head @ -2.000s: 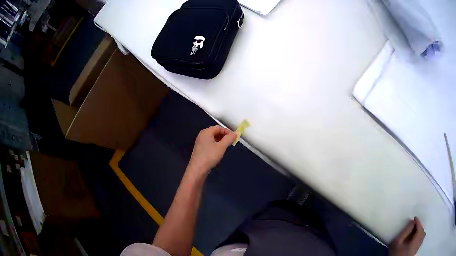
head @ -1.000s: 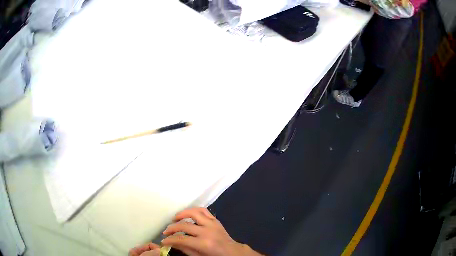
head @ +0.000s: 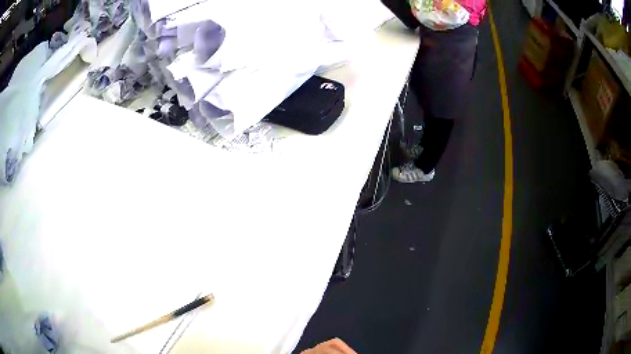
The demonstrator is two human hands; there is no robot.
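Only a small part of my right hand (head: pixel 330 347) shows at the bottom edge, beside the table's edge; its fingers are cut off, so what it holds is hidden. My left hand is out of the picture. A thin brush or stick (head: pixel 163 319) with a pale wooden shaft and dark end lies on white paper sheets (head: pixel 180 214) at the lower left, not touched by a hand. A black bag (head: pixel 315 107) with a small white badge lies farther up the table, partly covered by large white sheets.
Crumpled white paper (head: pixel 197 52) is heaped at the table's far left. Small white packets (head: pixel 245 140) lie near the bag. A person (head: pixel 446 76) stands at the table's far right side. A yellow line (head: pixel 508 187) runs along the grey floor. Shelves and cartons (head: pixel 600 90) stand at right.
The view has swung along the table, bringing the far bag and the person into fuller view. The brush now shows lower. My left hand and the yellow tape have left the picture.
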